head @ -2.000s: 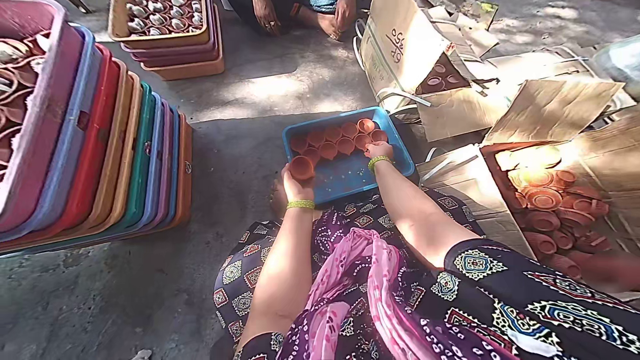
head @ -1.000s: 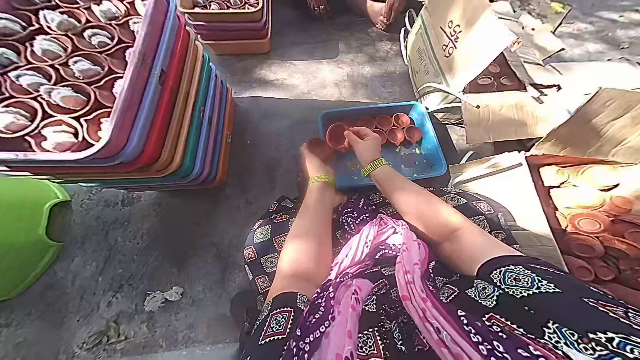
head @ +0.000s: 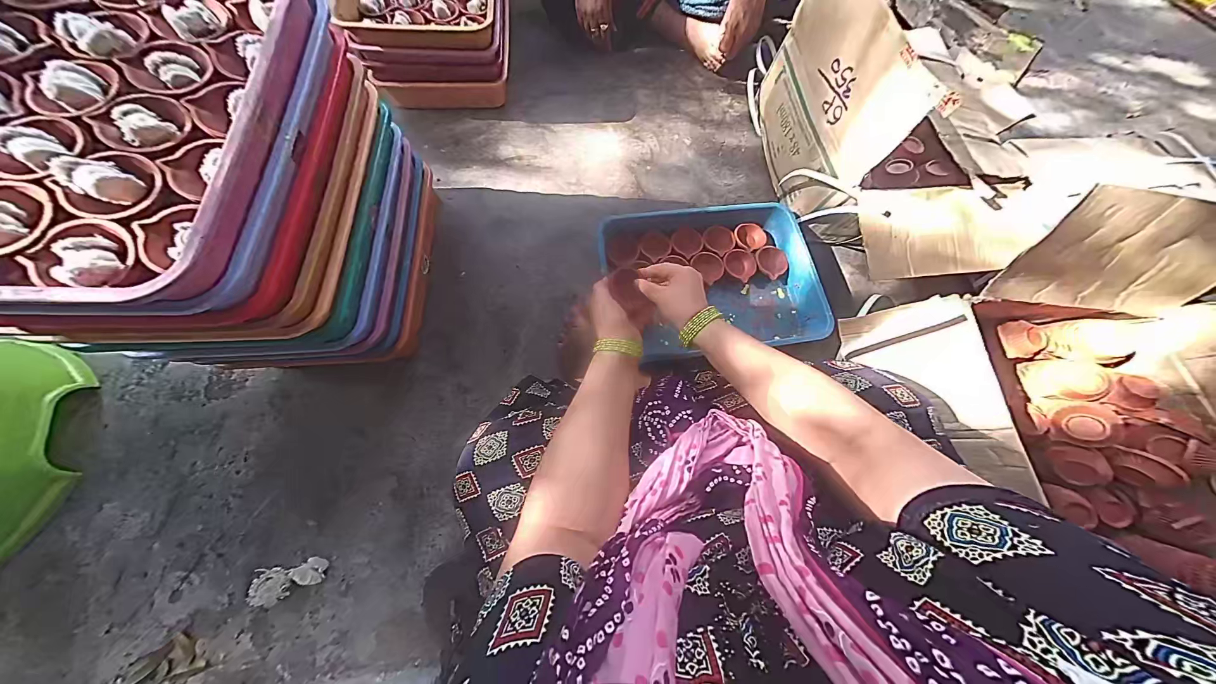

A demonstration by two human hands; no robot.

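Note:
A blue plastic tray (head: 803, 285) rests on the ground before me, with rows of small clay lamp cups (head: 741, 265) across its far half. Over its near left corner my left hand (head: 613, 309) holds a clay cup (head: 630, 290). My right hand (head: 673, 293) meets it there, its fingers at the cup's rim. Whether more than one cup is held cannot be told, since the fingers cover part of it. To the right, an open cardboard box (head: 1007, 370) holds many loose clay cups (head: 1088, 423).
Stacked coloured trays (head: 356, 228) at left hold clay cups with white contents. Another tray stack (head: 432, 66) stands behind. At top are another person's hands (head: 739, 24) and bare foot (head: 705, 43). A second cardboard box (head: 817, 104) stands back right; a green plastic item (head: 38, 427) lies at left.
Two seconds ago my hands were apart, the right at the cups in the tray and the left holding a cup. Now they are together at the near left corner. The view has shifted left.

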